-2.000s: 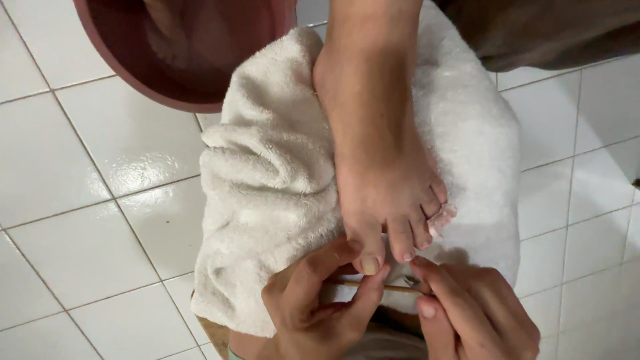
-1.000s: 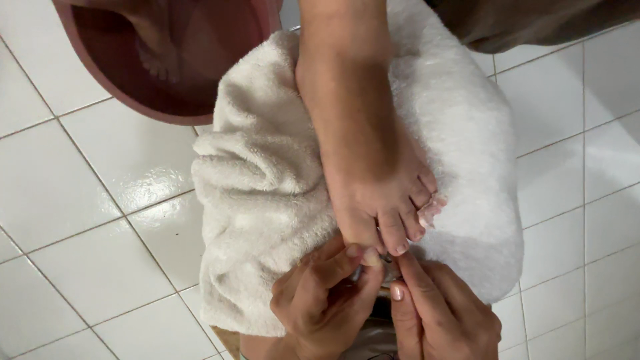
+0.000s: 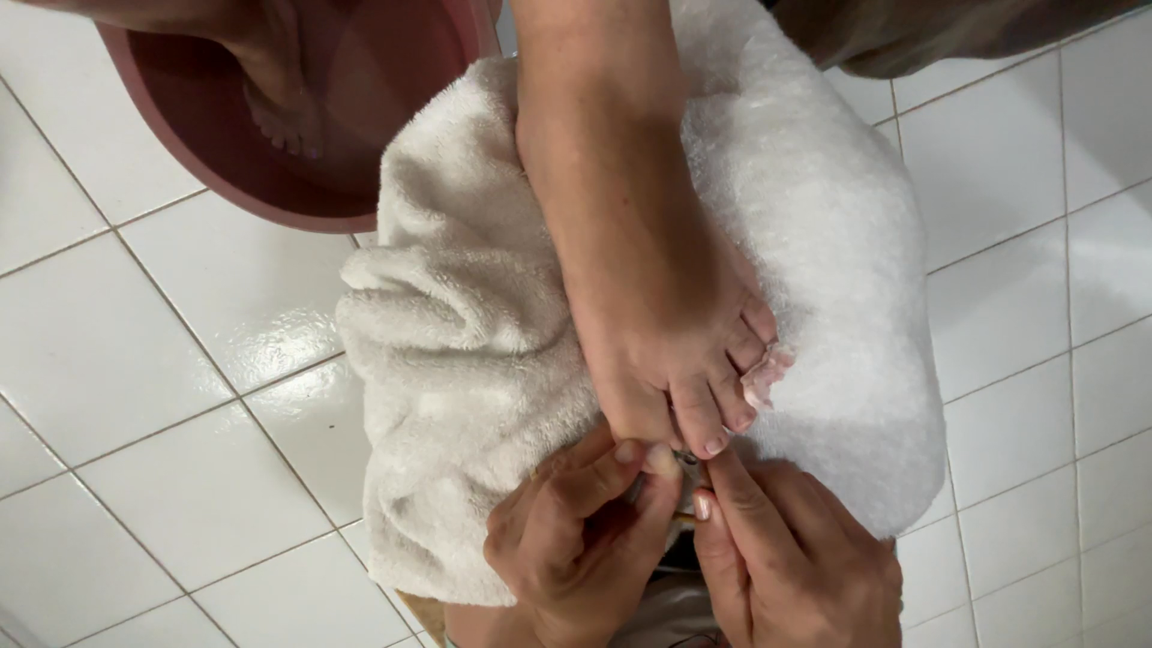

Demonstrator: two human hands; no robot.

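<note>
Another person's bare foot [image 3: 643,288] rests on a white terry towel [image 3: 837,297], toes toward me. My left hand [image 3: 589,531] pinches the big toe between thumb and finger, covering most of it. Close to the toe tips, my right hand [image 3: 783,549] holds a small metal tool [image 3: 687,458], mostly hidden by the fingers; its exact kind cannot be told. A thin wooden stick [image 3: 686,518] shows between my two hands. Pinkish-white crumpled material, perhaps tissue or cotton, [image 3: 768,376] sits at the smaller toes.
A reddish plastic basin [image 3: 261,211] stands on the white tiled floor [image 3: 171,315] at upper left, with the person's other foot [image 3: 283,103] in it. Dark cloth [image 3: 909,36] hangs at the upper right. A wooden edge [image 3: 423,616] shows under the towel.
My left fingers have closed over the big toe, whose nail showed two seconds ago. The stick, then seen across both hands, is now mostly hidden.
</note>
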